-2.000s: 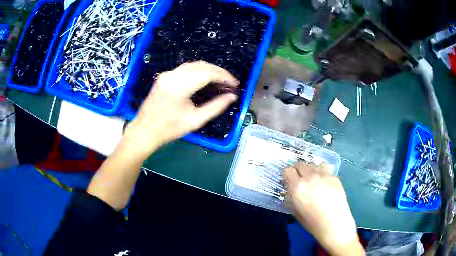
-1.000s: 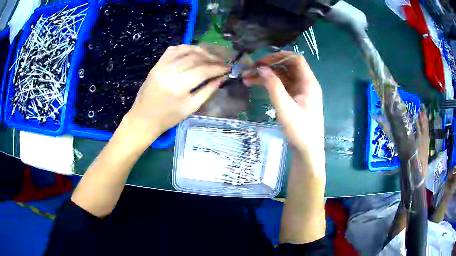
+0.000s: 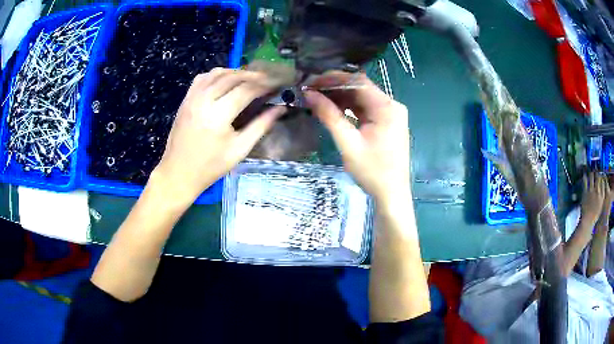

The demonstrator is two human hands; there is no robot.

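Observation:
My left hand [image 3: 219, 124] is at the left side of the silvery fixture block [image 3: 289, 97], thumb and fingers close together; what its fingertips hold is too small to tell. My right hand [image 3: 363, 127] is at the block's right side and pinches a thin metal pin [image 3: 336, 87] that lies roughly level. The block shows a dark hole between the fingertips, under the dark press head [image 3: 350, 33]. The press base plate [image 3: 286, 141] is partly hidden by my hands. A clear plastic box [image 3: 230, 235] with rows of pins on a white liner sits between my forearms.
Left are a blue tray of pins [image 3: 75, 151] and a blue tray of dark rings [image 3: 214, 193]. The wrapped press lever [image 3: 515, 127] slants down on the right. Loose pins [image 3: 402, 55] lie right of the press. A smaller blue tray [image 3: 486, 195] and another person's hands [image 3: 594, 195] are far right.
My left hand has left the ring tray and my right hand has left the clear box; both came to the block. The view has shifted. Over the last second the hands stay at the block.

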